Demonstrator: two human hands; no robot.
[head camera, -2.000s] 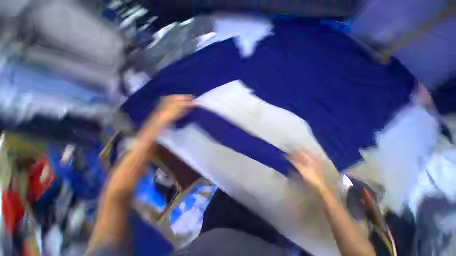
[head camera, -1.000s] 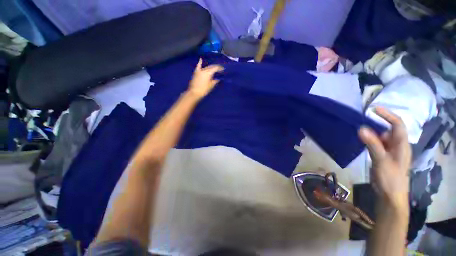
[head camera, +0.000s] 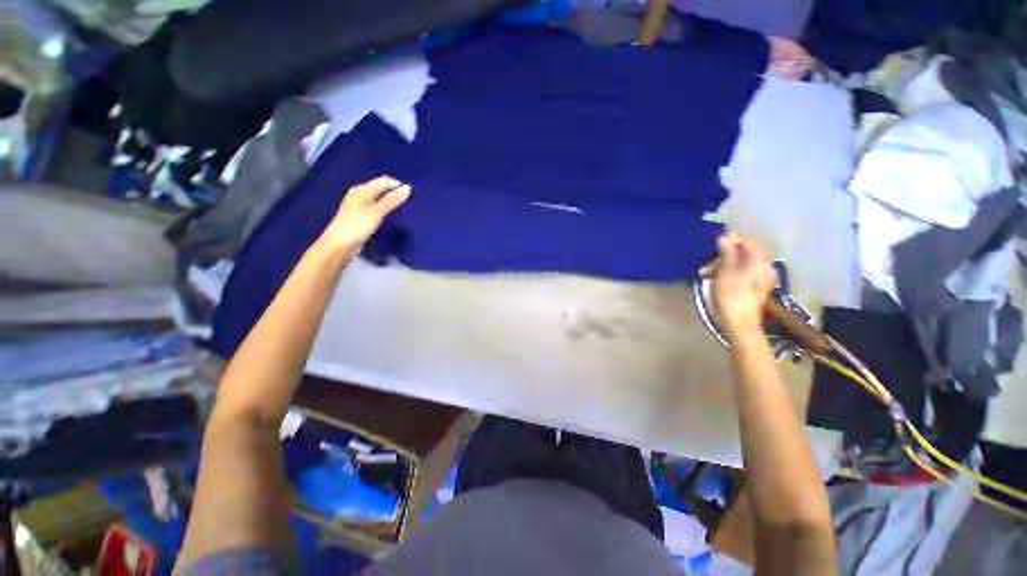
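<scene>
Navy cut pieces (head camera: 574, 146) lie as a wide, layered mass across the middle and back of the white table. My left hand (head camera: 369, 216) pinches the navy cloth at its front left edge, where a dark fold shows below my fingers. My right hand (head camera: 740, 279) has curled fingers at the front right corner of the navy cloth; its fingertips partly hide the corner. The steam iron (head camera: 797, 326) is parked flat just behind and beside my right hand, partly covered by it. Another navy layer (head camera: 282, 242) hangs down over the table's left side.
A long dark bolster (head camera: 315, 45) lies behind at left. White and grey cloth heaps (head camera: 935, 169) are at right. A yellow hose (head camera: 946, 459) runs right from the iron past a dark pad (head camera: 862, 366). The white table's (head camera: 541, 338) front edge is near my body, with a box below.
The navy piece held raised at right now lies flat on the mass. My right hand has moved left and in front of the iron; my left hand has moved left and nearer to me.
</scene>
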